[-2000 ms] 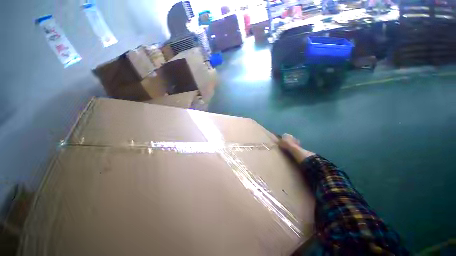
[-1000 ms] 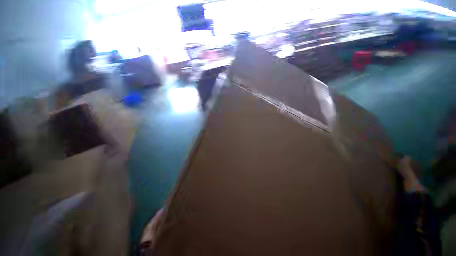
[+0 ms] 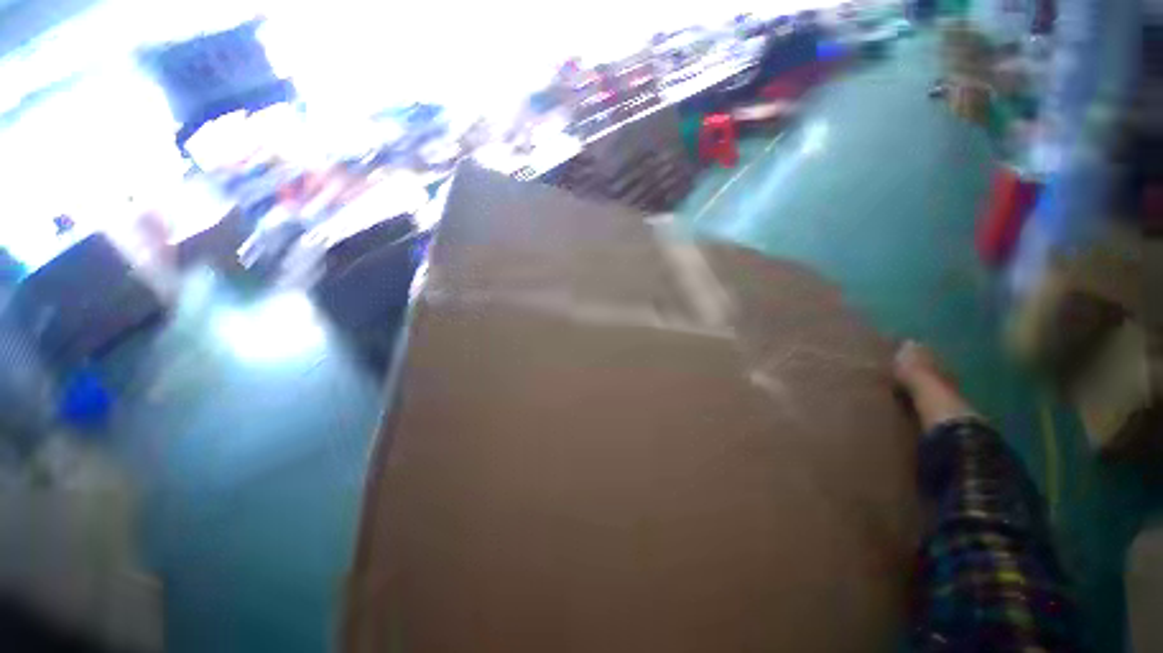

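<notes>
A large closed brown carton (image 3: pixel 612 485) fills the middle and bottom of the view, close in front of me and blurred. Pale strips of packing tape (image 3: pixel 695 274) cross near its far end. My right hand (image 3: pixel 927 380), in a plaid sleeve, holds the carton's right edge, with the fingers at that edge. My left hand is not in view.
Green floor (image 3: pixel 242 472) shows on both sides. A long cluttered bench (image 3: pixel 638 96) stands ahead, with a red stool (image 3: pixel 719 139) at its near side. Cartons (image 3: pixel 1122 357) and a red object (image 3: pixel 1005 214) are at the right. A blue object (image 3: pixel 87 398) is at the left.
The view has swung right along with the carton. The carton stack at the left has mostly left the picture. My left hand, at the carton's left edge a second ago, has gone from view.
</notes>
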